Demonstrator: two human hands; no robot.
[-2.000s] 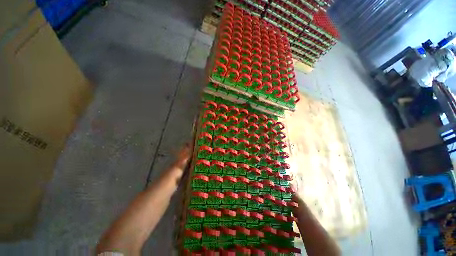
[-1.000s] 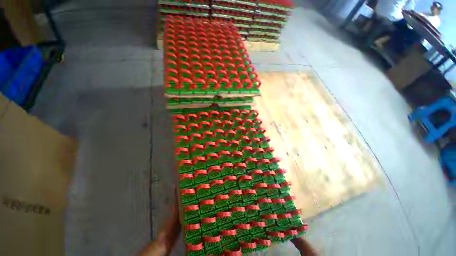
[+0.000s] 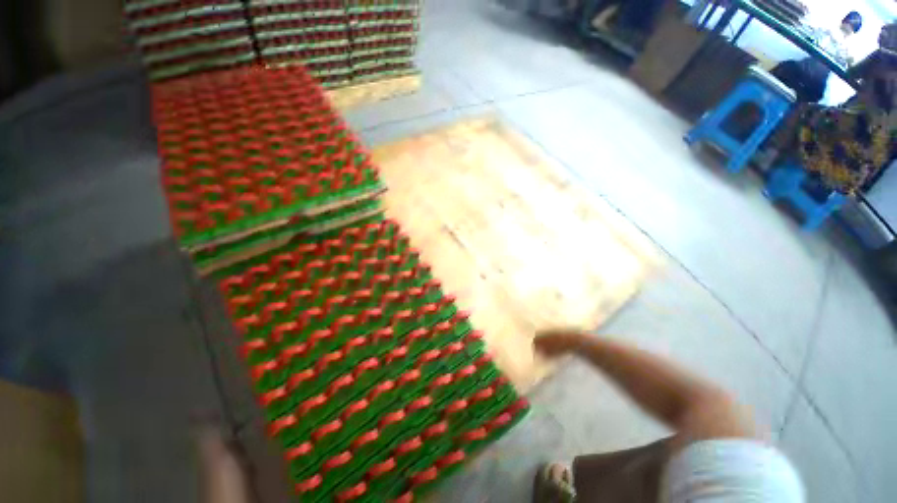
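Note:
A loaded layer of red-and-green parts (image 3: pixel 374 363) lies low in front of me, its near edge cut off by the picture's bottom. Behind it stands a slightly higher stack of loaded layers (image 3: pixel 261 147) with tan sheet edges. My right hand (image 3: pixel 559 342) is off the layer, to its right over the pallet's near corner; it is blurred and its fingers are hard to make out. My left hand (image 3: pixel 221 462) is a blur at the bottom left, beside the layer and apart from it.
A wooden pallet (image 3: pixel 531 236) lies on the floor right of the layers. Taller stacks (image 3: pixel 334 44) stand behind. At the upper right are blue stools (image 3: pixel 740 118), a bench (image 3: pixel 787 25) and seated people. My sandalled foot (image 3: pixel 556 481) shows at the bottom.
Both hands have come away from the layer's sides, the right one out to the right. The view has turned right, so the layers now appear further left. The layer stays beside the pallet.

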